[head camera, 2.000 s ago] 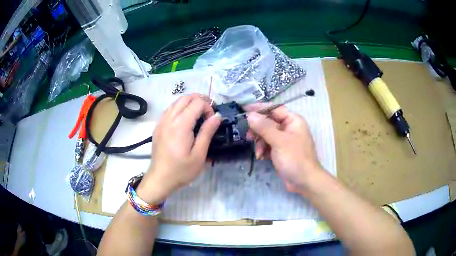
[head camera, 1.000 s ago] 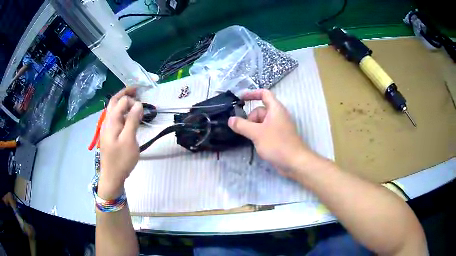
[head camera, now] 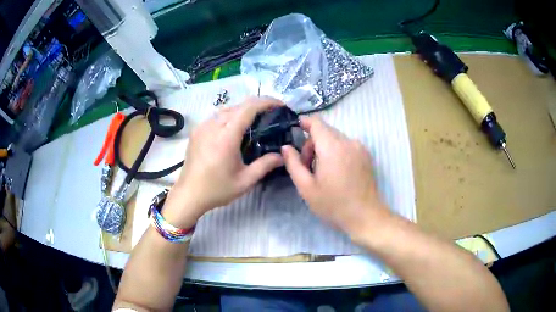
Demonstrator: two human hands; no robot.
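A black fan assembly [head camera: 272, 135] is held between my two hands over the white foam sheet [head camera: 372, 177]. My left hand [head camera: 222, 152] grips its left side, with the thumb along the near edge. My right hand [head camera: 332, 170] has its thumb and fingertips on the right side. The fingers hide much of the unit. A thick black power cable [head camera: 144, 159] lies coiled at the left and runs behind my left hand.
A bag of screws [head camera: 341, 70] and a small screw pile [head camera: 221, 97] lie beyond the unit. An electric screwdriver [head camera: 472, 97] lies on cardboard [head camera: 451, 201] at right. The orange-red air blow gun [head camera: 110, 139] and a wrapped ball [head camera: 111, 215] are at left.
My left hand has come back from the left onto the fan assembly. The thin strands that stretched between the unit and my left hand no longer show. The unit is turned.
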